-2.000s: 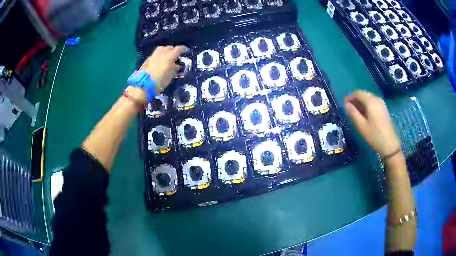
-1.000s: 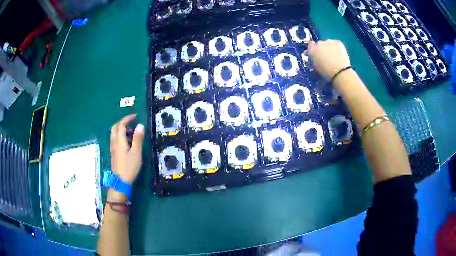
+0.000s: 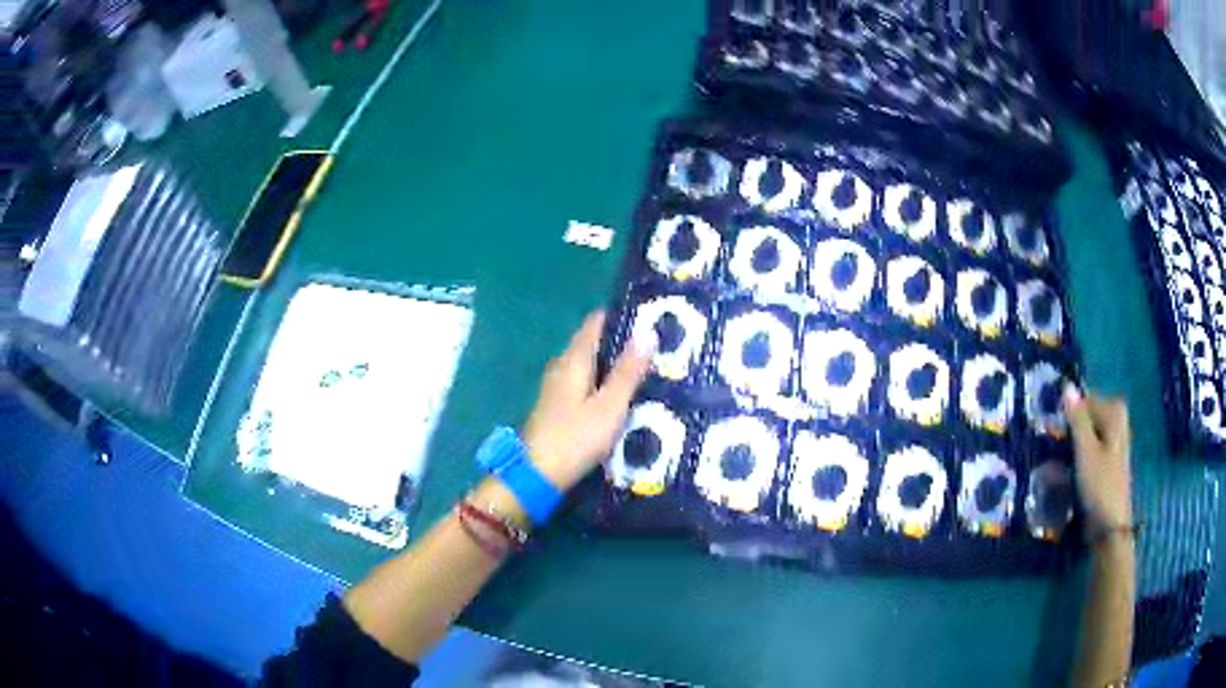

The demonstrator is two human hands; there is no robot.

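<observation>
A large glossy black component tray (image 3: 753, 540) holds rows of silver-white electronic modules (image 3: 758, 352) with dark round centres and orange-gold edges. My left hand (image 3: 578, 410), with a blue wrist band, grips the tray's left edge, thumb over the rim by a module. My right hand (image 3: 1102, 457) grips the tray's right edge, thumb on top. My fingers under the edges are hidden. The picture is slightly blurred, and I cannot tell whether the tray is lifted off the mat.
A white sheet in a clear bag (image 3: 356, 390) lies left on the green mat, with a yellow-edged phone (image 3: 278, 215) and ribbed clear trays (image 3: 148, 289) beyond. A paper label (image 3: 589, 235) lies near the tray. Other filled trays stand at the back (image 3: 874, 83) and far right (image 3: 1183, 269). A fine-grid tray (image 3: 1172, 538) is at right.
My view has turned left, so things appear further right. My left hand has moved from the mat to the tray's left edge; my right hand has come down from the upper right modules to the right edge.
</observation>
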